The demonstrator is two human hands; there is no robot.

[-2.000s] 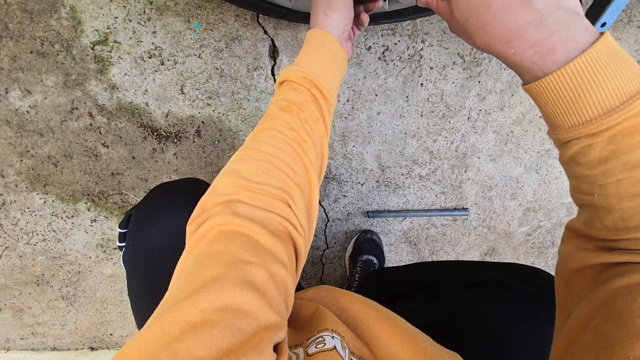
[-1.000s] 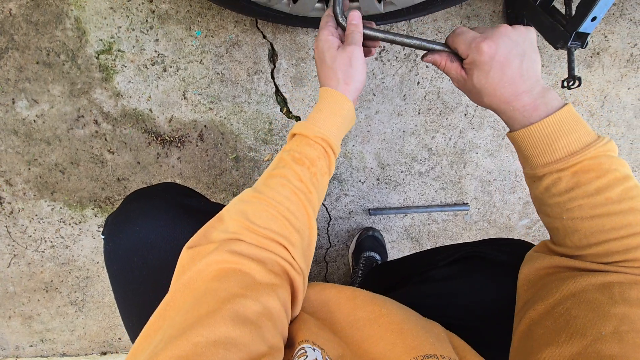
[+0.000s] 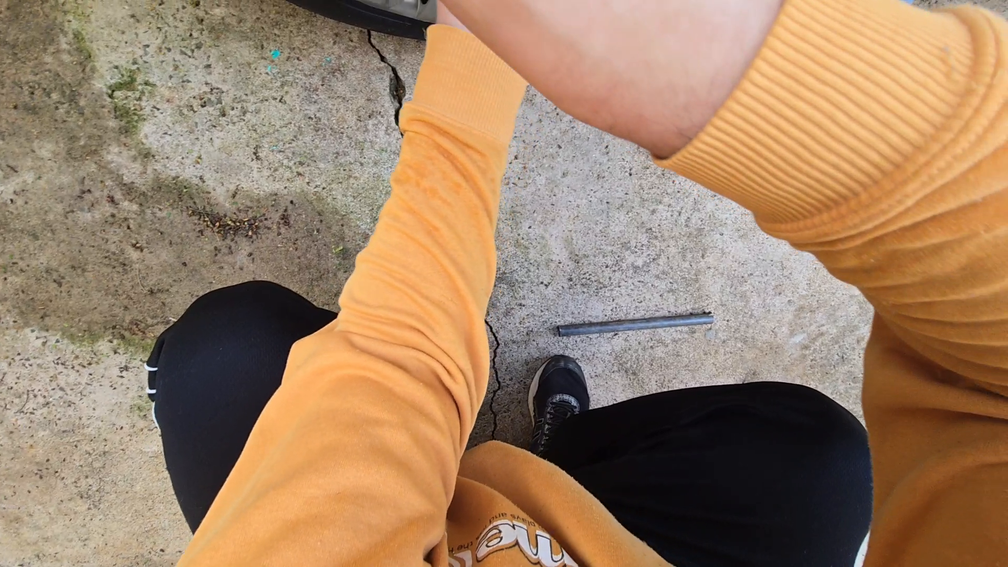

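Observation:
At the top edge, the wrist and lower part of my right hand (image 3: 614,55) cross over my left wrist, with the fingers beyond the frame. Only a sliver of skin shows past my left cuff; the left hand itself is out of sight. Just left of that cuff is part of a vehicle wheel, its black tire (image 3: 362,14) around a grey rim. Whatever either hand holds is hidden. A straight grey metal tube (image 3: 635,324) lies on the concrete between my arms, above my shoe.
Cracked, stained concrete (image 3: 260,142) is the ground here. My black shoe (image 3: 559,394) rests beneath the tube, and my bent knees in black trousers are at both sides. A bit of a blue object shows at the top right edge.
One second ago both hands were on a bent metal bar by the wheel; now the bar is out of view. My right forearm has moved up and left, across my left wrist.

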